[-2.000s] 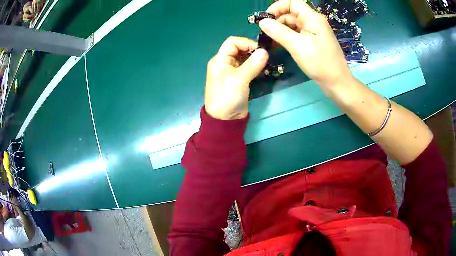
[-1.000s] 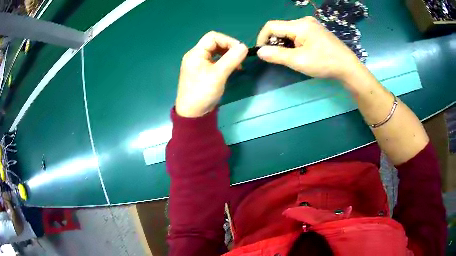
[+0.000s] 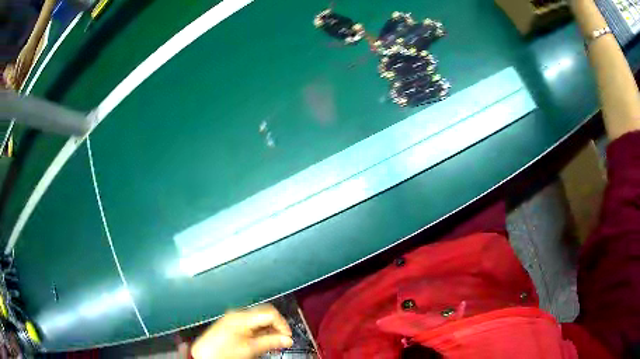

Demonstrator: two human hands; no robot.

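Note:
A pile of black bundles (image 3: 415, 63) with bright dotted ends lies on the green bench at upper centre. A separate black bundle (image 3: 339, 26) lies just left of it. My left hand (image 3: 242, 335) is low at the near bench edge, cut off by the bottom of the picture, with its fingers loosely apart and nothing seen in it. My right hand (image 3: 581, 10) is at the top right beside the open carton (image 3: 523, 19), mostly cut off by the top edge; its fingers and any hold are hidden.
A pale turquoise strip (image 3: 365, 168) lies along the near side of the bench. Small pale bits (image 3: 267, 133) lie left of the pile. A grey metal post (image 3: 45, 112) stands at left. Another person's arm (image 3: 31, 52) shows at upper left. A brown carton (image 3: 584, 186) is below the bench at right.
My hands have parted: the left moved down to the near bench edge, the right went to the upper-right carton. The black piece between them is gone. The view has shifted.

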